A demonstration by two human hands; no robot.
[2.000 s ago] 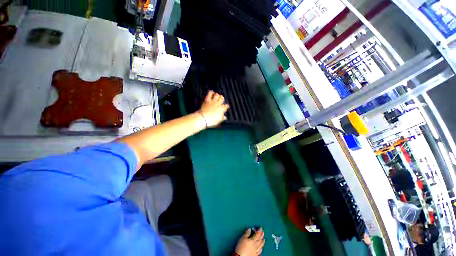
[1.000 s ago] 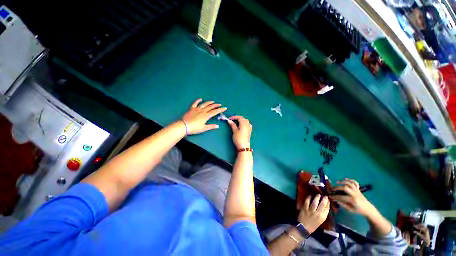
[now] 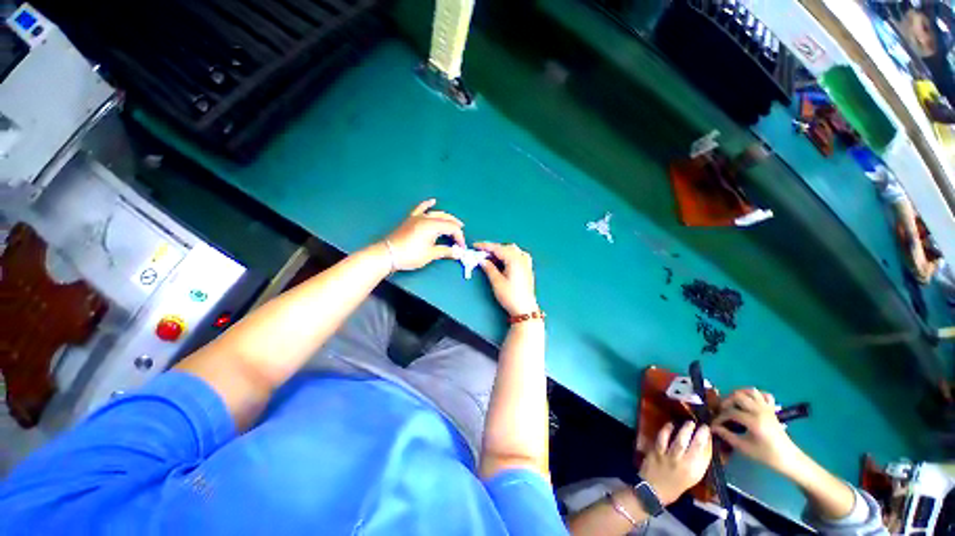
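A small white three-pointed hub bracket [image 3: 469, 261] is held just over the green mat near its front edge. My left hand [image 3: 423, 240] pinches it from the left. My right hand [image 3: 510, 280] pinches it from the right. My fingertips cover the ends of its arms. A second three-pointed bracket [image 3: 600, 226] lies loose on the mat to the right.
A black ribbed tray [image 3: 246, 79] is at the upper left, near a yellow-wrapped post [image 3: 450, 40]. The white machine table [image 3: 194, 274] is at the left. Small black parts [image 3: 712, 302] lie to the right. Another person's hands work at a red-brown fixture [image 3: 654, 408].
My left hand has left the black tray and joined my right hand over the mat. Both hands now hold the white bracket. The view has swung to the right.
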